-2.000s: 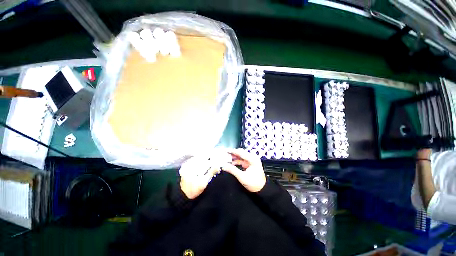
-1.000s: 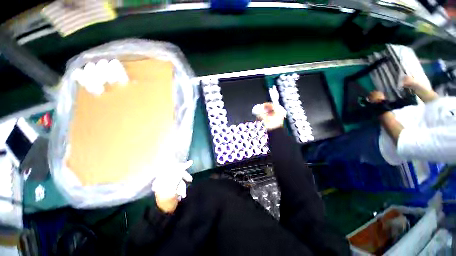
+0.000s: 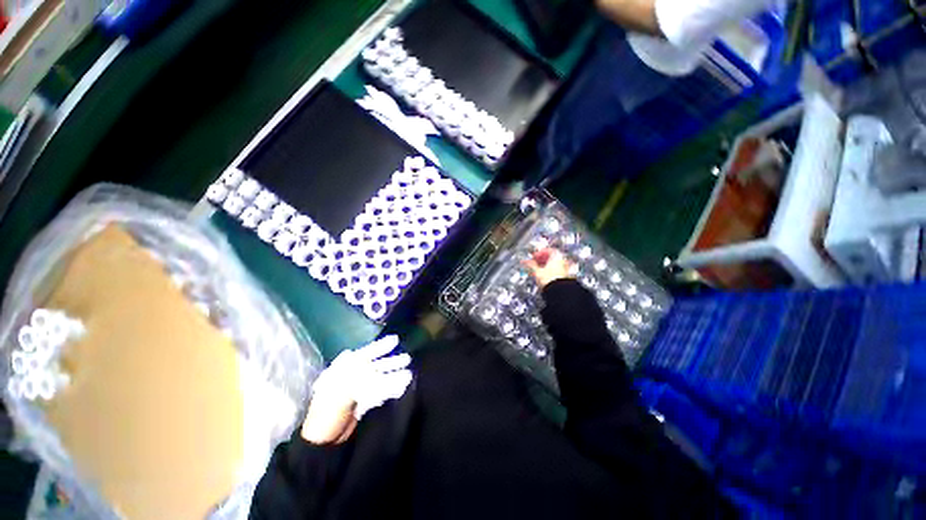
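Observation:
My left hand (image 3: 350, 391) is at the bench edge beside the bag, overexposed, with several white sleeves (image 3: 388, 368) in it. My right hand (image 3: 551, 266) is over the clear blister tray (image 3: 630, 335), its fingertips down among the round pockets; whether it grips an insert is too small to tell. The tray holds shiny round inserts. White ring-topped pieces (image 3: 391, 244) stand in rows along two sides of the nearer black tray (image 3: 325, 147). The farther black tray (image 3: 477, 66) has a band of pieces along one side.
A clear liner bag (image 3: 218, 269) surrounds a tan cardboard sheet (image 3: 152, 376) with loose white sleeves (image 3: 39, 355) at left. A thin white strip (image 3: 401, 122) lies between the black trays. A co-worker's arm (image 3: 680, 25), blue crates (image 3: 792, 355) and a white-rimmed bin (image 3: 802, 203) are at right.
The view has swung right and turned. My right hand has gone from the nearer black tray to the blister tray. My left hand stays by the bag with the sleeves.

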